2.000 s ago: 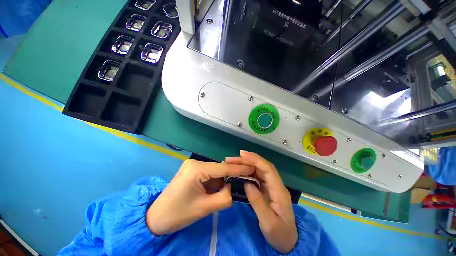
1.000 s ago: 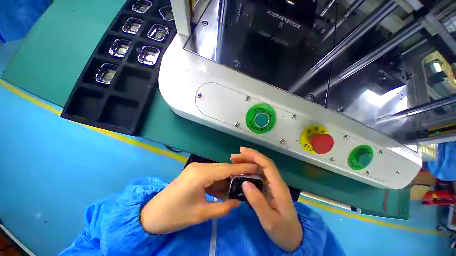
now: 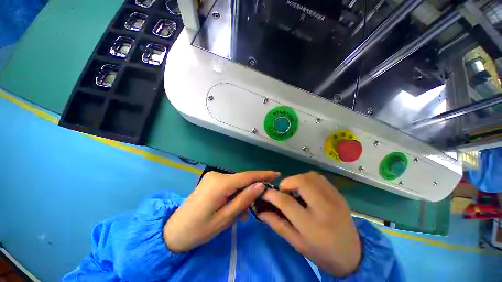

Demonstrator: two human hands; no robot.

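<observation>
A small dark watch case with a silver rim (image 3: 257, 208) is held over the bench's front edge, mostly hidden by fingers. My left hand (image 3: 212, 206) grips its left side between thumb and fingers. My right hand (image 3: 314, 220) is curled over its right side, with fingertips on it. A black tray or pad (image 3: 208, 173) shows partly behind my left hand at the bench edge.
A black blister tray (image 3: 140, 129) with silver cases in several pockets lies at the upper left on the green mat (image 3: 170, 137). The white press front (image 3: 236, 113) carries two green buttons (image 3: 281, 124) and a red emergency stop (image 3: 349, 150).
My right hand has moved right and curled more over the case, covering the dark face that showed before. My left fingers have closed in. The tray and press have shifted slightly left and up in view.
</observation>
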